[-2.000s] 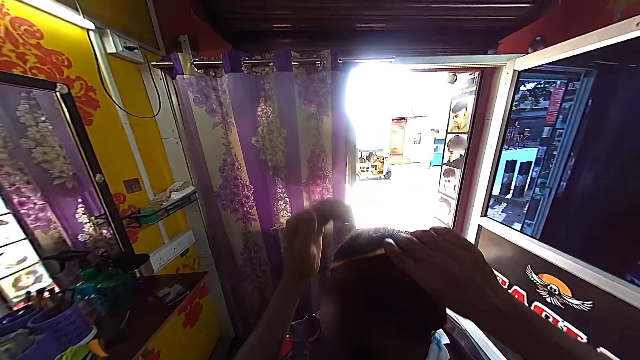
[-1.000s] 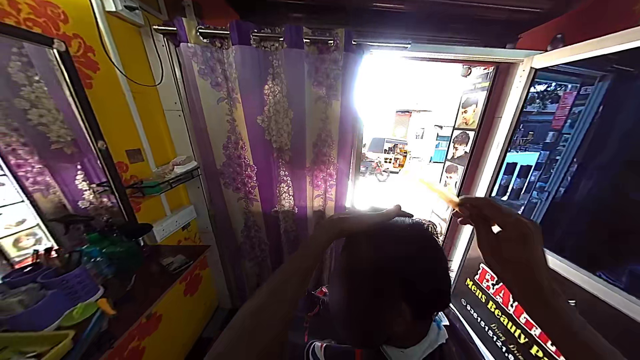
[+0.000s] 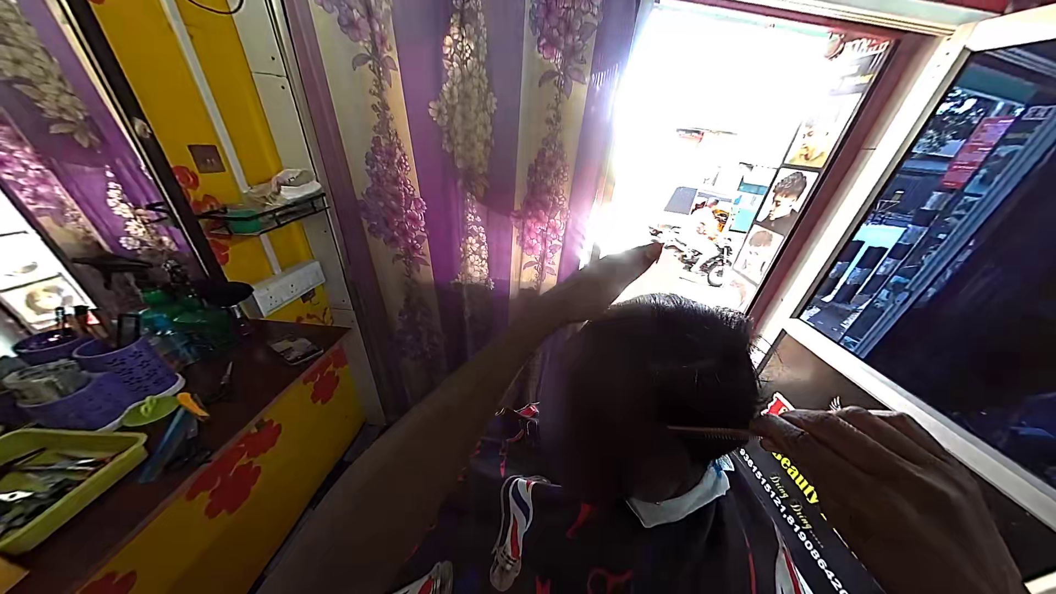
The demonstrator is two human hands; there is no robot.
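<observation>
A seated person's dark-haired head [image 3: 660,371] is at the lower centre, seen from above and behind. My right hand [image 3: 883,470] grips a thin comb [image 3: 711,431], which lies against the hair at the lower right side of the head. My left hand [image 3: 623,276] is raised above the far left of the head, against the bright doorway; its fingers are blurred by glare, and I cannot tell whether they touch the hair. A white neck strip [image 3: 683,502] wraps the person's neck above a dark patterned cape [image 3: 610,549].
At left, a brown counter [image 3: 239,371] holds purple baskets [image 3: 136,371], a yellow-green tray [image 3: 78,503] of tools and green bottles. A purple floral curtain [image 3: 470,165] hangs ahead. The glass door [image 3: 932,223] stands at right; a motorcycle [image 3: 701,256] is outside.
The comb in my right hand has come down from the air beside the head to the hair. My left hand has lifted from the top of the head. The view has tilted down.
</observation>
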